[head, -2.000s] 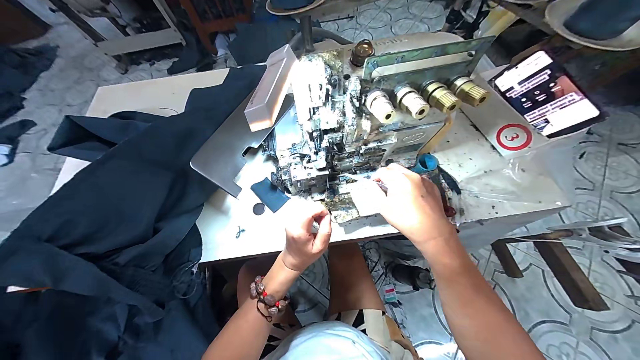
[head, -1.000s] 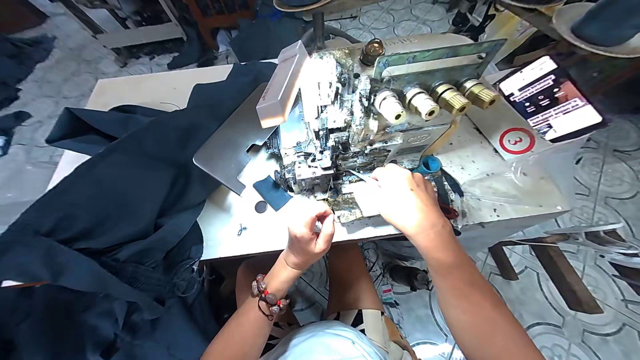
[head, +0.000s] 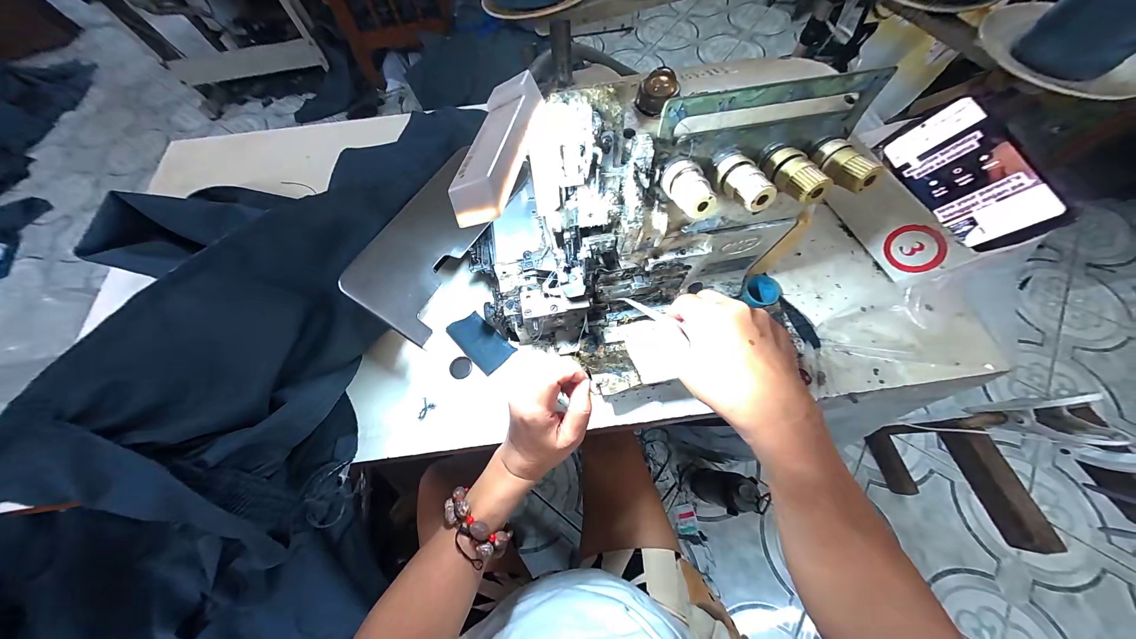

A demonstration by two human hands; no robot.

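Observation:
An overlock sewing machine (head: 621,222) stands on a white table, its front covers open and its oily inner parts exposed. My right hand (head: 737,355) grips thin metal tweezers (head: 652,312), whose tips point left into the looper area. My left hand (head: 550,408), with a bead bracelet at the wrist, is at the machine's lower front edge, thumb and forefinger pinched together; a fine thread seems to run up from them, too faint to be sure. Just left of the machine are a small dark blue fabric scrap (head: 480,343) and a round black disc (head: 461,367).
Dark blue fabric (head: 231,311) covers the table's left side and hangs down. A metal cover plate (head: 404,253) juts left of the machine. At right are a blue cup-like piece (head: 761,290), a lit phone (head: 976,173) and a clear plastic sheet (head: 914,311).
Between two seconds and one second ago, my right hand turned slightly and the tweezers came into view, pointing at the loopers. My left hand has stayed almost in place.

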